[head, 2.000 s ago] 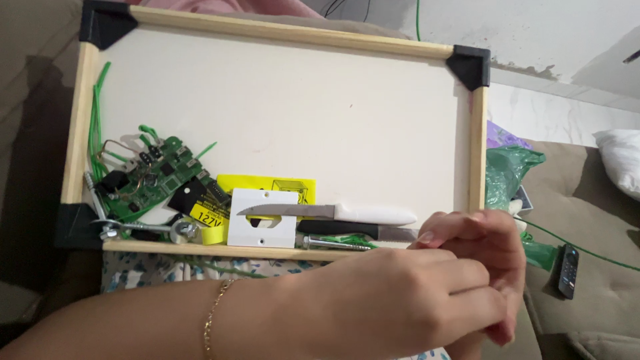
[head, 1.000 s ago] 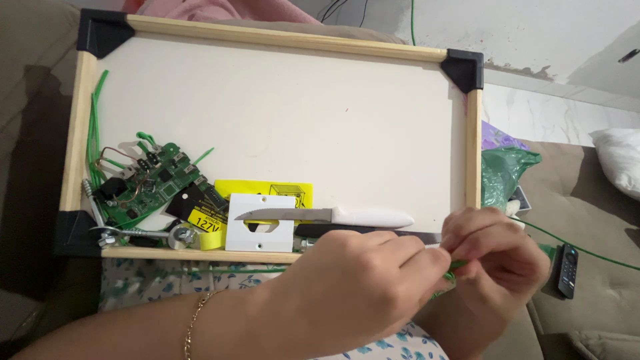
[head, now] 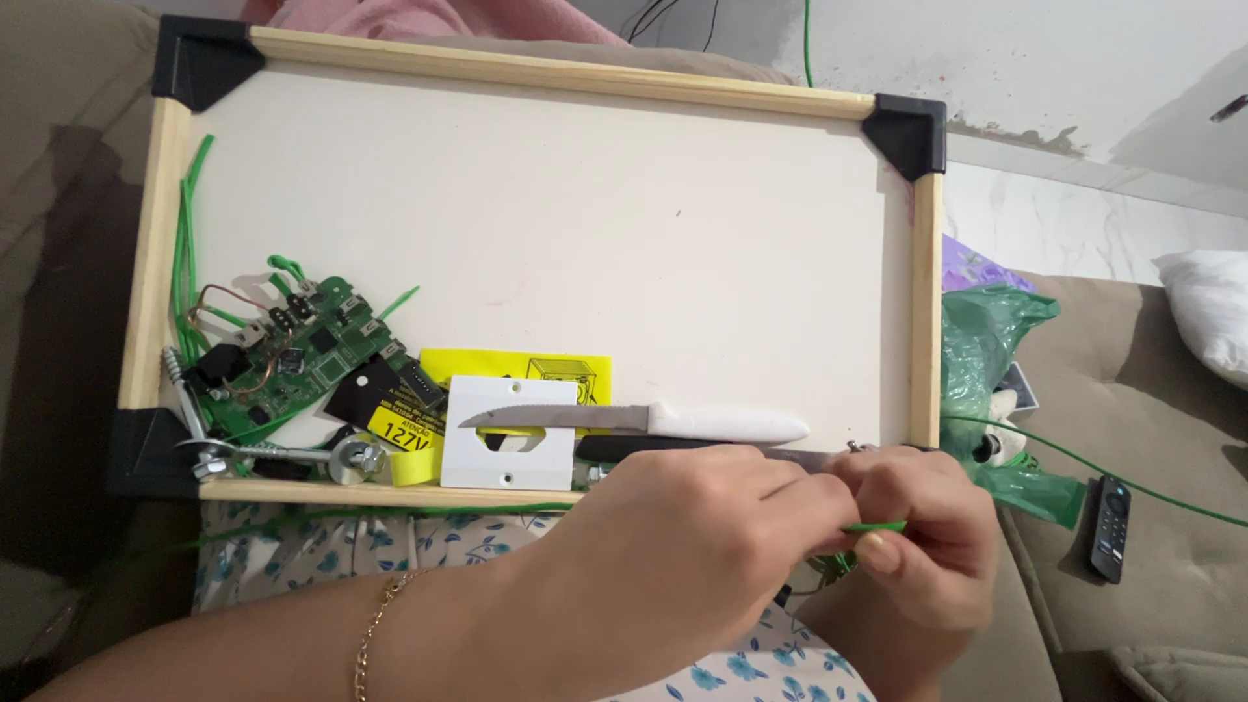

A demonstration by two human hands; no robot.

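My left hand (head: pixel 721 531) reaches in from the lower left, its fingertips pinching a thin green wire (head: pixel 877 527). My right hand (head: pixel 926 546) holds the same wire between thumb and fingers, close against the left. More tangled green strands hang below the fingers. Just above the hands, a white-handled serrated knife (head: pixel 731 422) lies across a white wall plate (head: pixel 509 468). Beside it is a black-handled knife (head: pixel 634 448), partly hidden by my left hand. A green circuit board (head: pixel 312 341) with wires rests at the tray's left.
A wood-framed white tray (head: pixel 565 63) with black corners lies before me. Long screws (head: pixel 292 453), a yellow-and-black card (head: pixel 400 419) and green wires (head: pixel 185 234) are along its lower left. To the right are a green plastic bag (head: pixel 990 331) and a remote control (head: pixel 1110 526) on the sofa.
My left hand has shifted slightly left and now covers more of the black-handled knife's side. A piece of green wire shows between my fingertips, where none was visible two seconds ago.
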